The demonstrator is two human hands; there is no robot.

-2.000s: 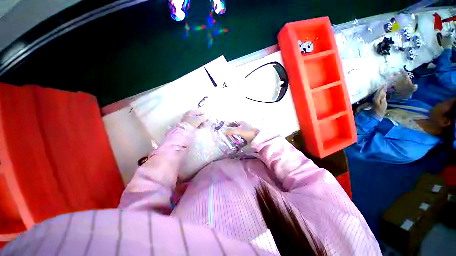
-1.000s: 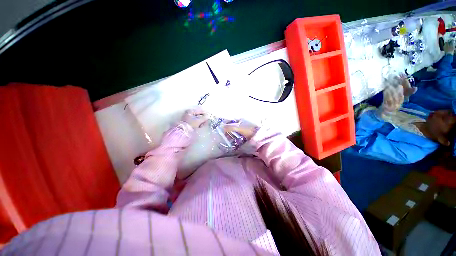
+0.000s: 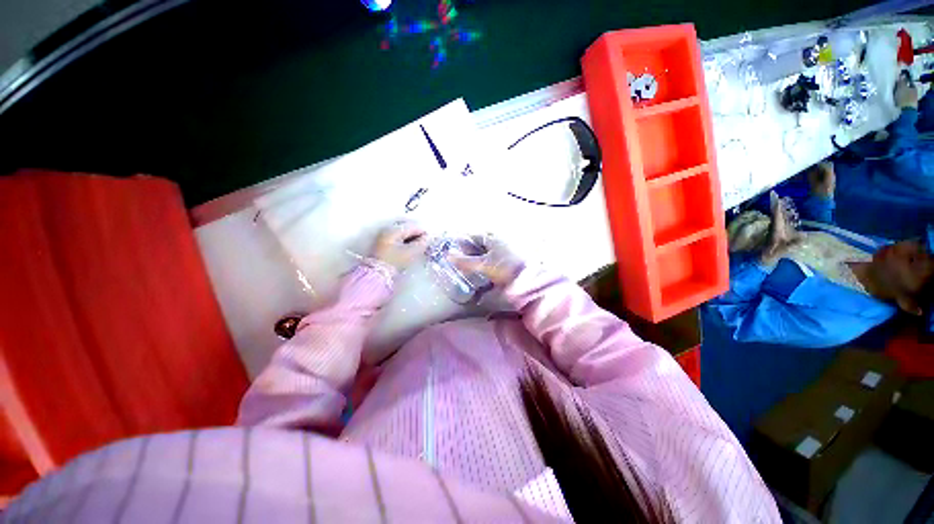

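A shiny silver-violet chrome shell part (image 3: 458,274), palm-sized, is low over the white work sheet (image 3: 358,205), close to my body. My right hand (image 3: 496,262) holds it from the right side. My left hand (image 3: 399,247) is at its left, fingers bent, with a small dark spot at the fingertips; whether it grips something is too blurred to tell. Clear film seems to lie around the part and below the hands. A small dark looped part (image 3: 415,199) lies on the sheet just beyond my left hand.
Dark glasses (image 3: 586,164) and a slim dark tool (image 3: 433,146) lie beyond my hands. An orange-red compartment tray (image 3: 651,220) with a silver part (image 3: 642,87) stands right; stacked red foam (image 3: 113,307) stands left. A brown shiny part (image 3: 289,326) lies near my left sleeve. People in blue sit right.
The clear film around the part has drawn in, and the chrome part shows more plainly. My left hand has shifted slightly. The view has turned a little, and the neighbour's hands have moved.
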